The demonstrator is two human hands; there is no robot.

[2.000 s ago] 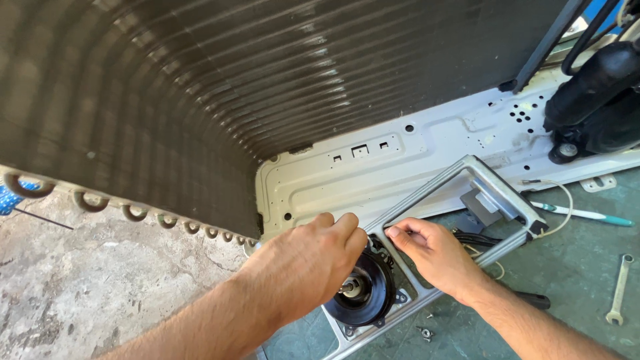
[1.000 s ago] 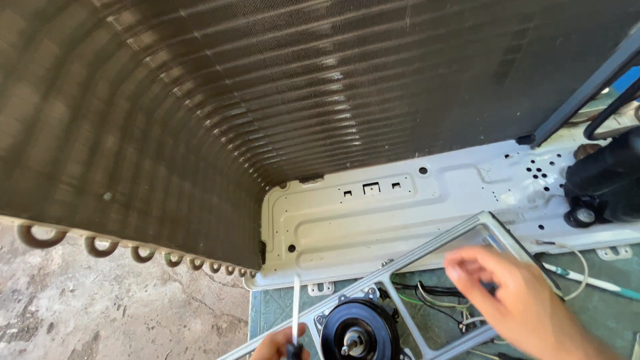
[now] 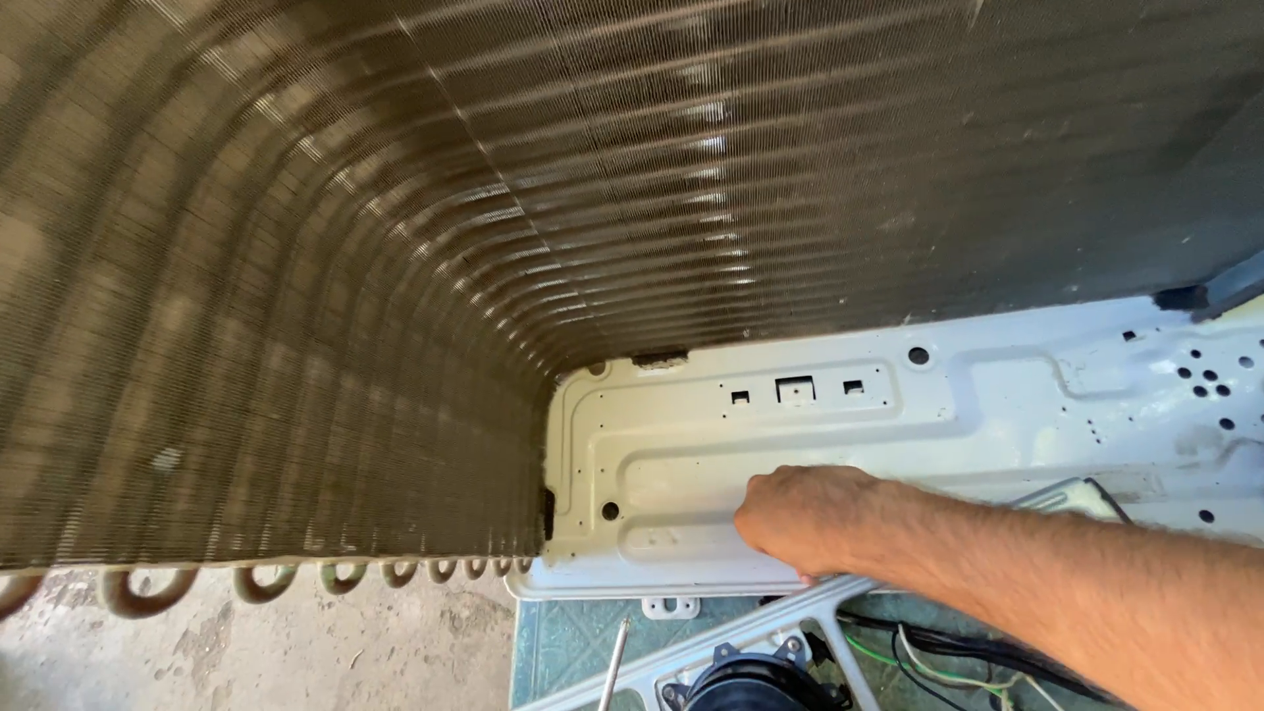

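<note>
My right hand [image 3: 805, 513] is closed over the upper rail of a grey metal motor bracket [image 3: 681, 647], its fingertips mostly hidden. Below it, at the bottom edge, a round black fan motor [image 3: 765, 686] is mounted in the bracket. The metal shaft of a tool [image 3: 614, 664], probably a screwdriver, rises from the lower edge beside the motor; its handle is out of frame. My left hand is not visible. Behind the bracket lies the white metal base pan [image 3: 691, 474] of an air-conditioner outdoor unit.
A large finned condenser coil [image 3: 474, 247] curves around the left and back of the pan, with copper return bends [image 3: 262, 583] along its lower edge. Black, green and white wires [image 3: 938, 657] lie under my right forearm. A teal tiled surface [image 3: 568, 632] and a concrete floor [image 3: 395, 652] show below.
My right hand has come from above the bracket's opening onto its upper rail. My left hand, seen with the tool a second ago, has left the view. The view has shifted.
</note>
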